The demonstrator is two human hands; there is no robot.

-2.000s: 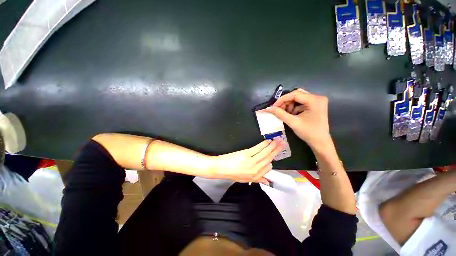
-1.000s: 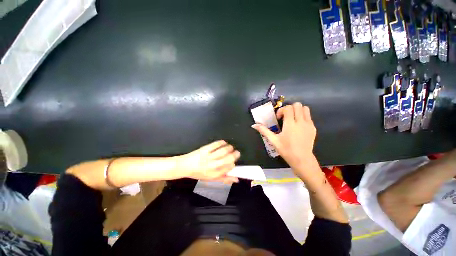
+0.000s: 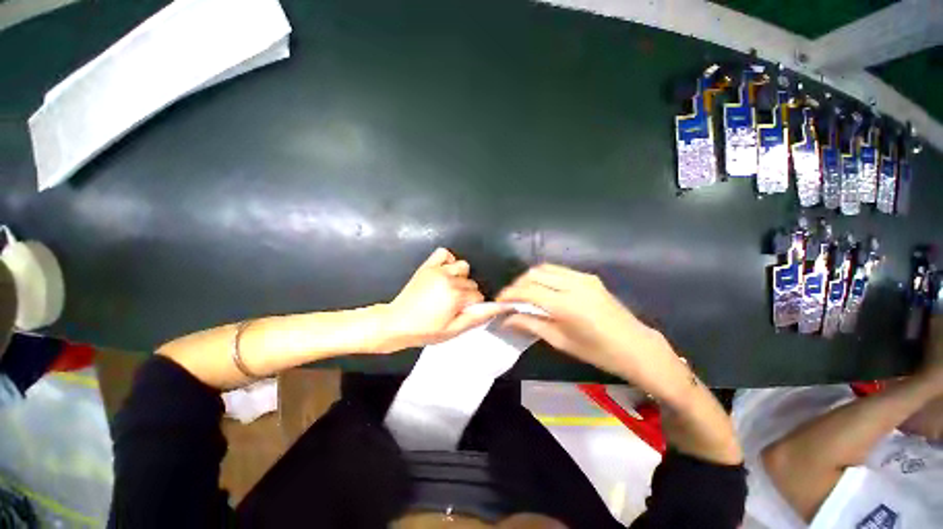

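A long white adhesive sheet strip (image 3: 445,398) hangs from the bench edge down over the lap. My left hand (image 3: 439,302) has its fingers curled on the upper left end of the strip. My right hand (image 3: 569,310) is at the strip's upper right end, with its fingertips on a greyish part of it. The right fingers are slightly blurred. The two hands are close together just above the bench's near edge. Whether a circuit board lies behind the right hand cannot be told.
Two rows of blue and silver circuit boards (image 3: 696,150) lie at the right. A white stack of adhesive sheets (image 3: 155,88) lies at the far left. A white round object (image 3: 36,284) is at the left edge. Another person's arm (image 3: 838,439) is at the lower right.
The board that was under my right hand no longer shows. My right hand has moved left and down to the strip. The strip is raised between both hands. The view has shifted.
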